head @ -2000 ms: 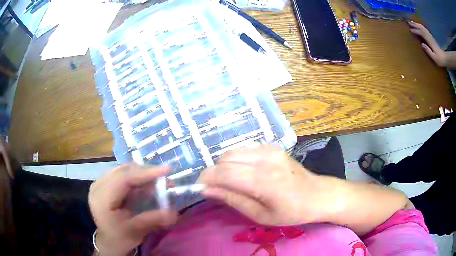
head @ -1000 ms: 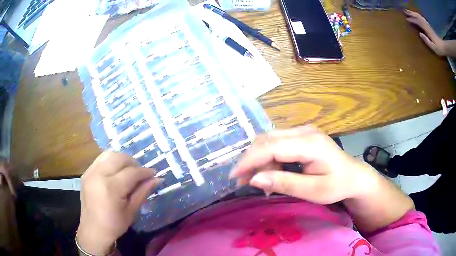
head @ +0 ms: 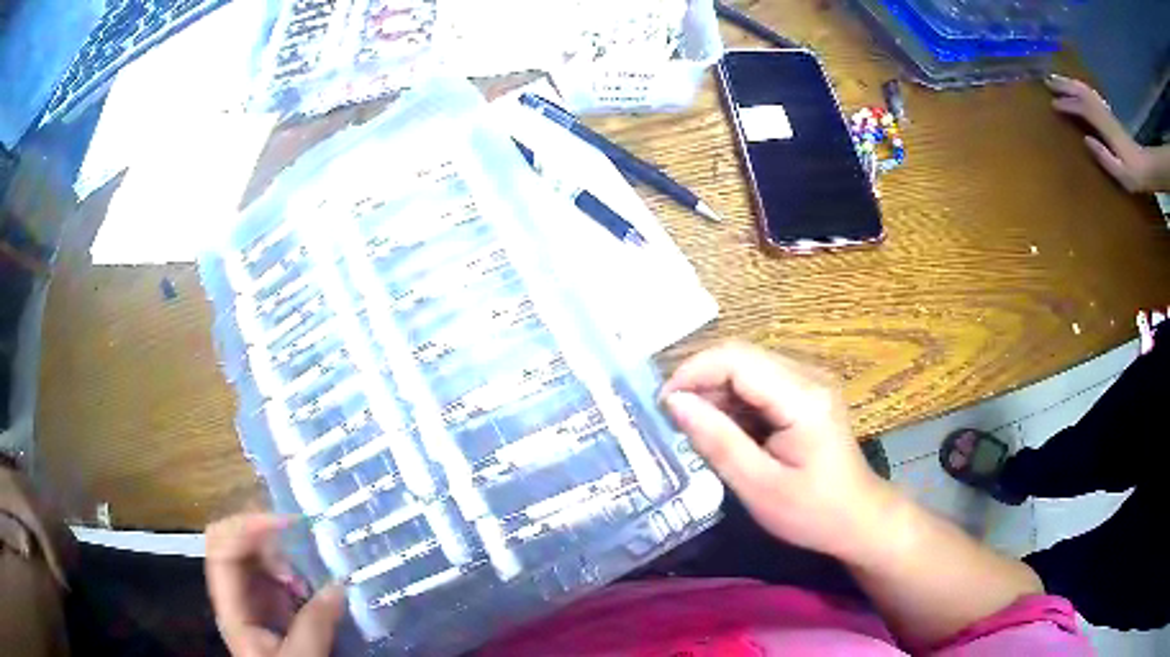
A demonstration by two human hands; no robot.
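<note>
A clear blister tray point(head: 565, 574) lies tilted over the front edge of the table. Slim white rods point(head: 545, 456) with darker middles fill its two columns, and white ends line up as bars down it. My left hand point(head: 276, 590) holds the tray's lower left edge between thumb and fingers. My right hand point(head: 802, 449) pinches the tray's right edge, near the lower right corner, with thumb and fingertip. The tray's upper part is washed out by glare.
White paper point(head: 667, 302) lies under black pens point(head: 629, 167). A smartphone point(head: 808, 161) lies beside beads point(head: 879, 139). A labelled clear box point(head: 625, 90), another filled tray point(head: 347, 51), marked sheets point(head: 180, 193) and blue trays point(head: 949, 51) stand behind. Another person's hand point(head: 1110, 135) rests at the right edge.
My hands have moved from above the tray's lower rods to its left and right edges. The tray now sits lower in view, and more of the table's back shows.
</note>
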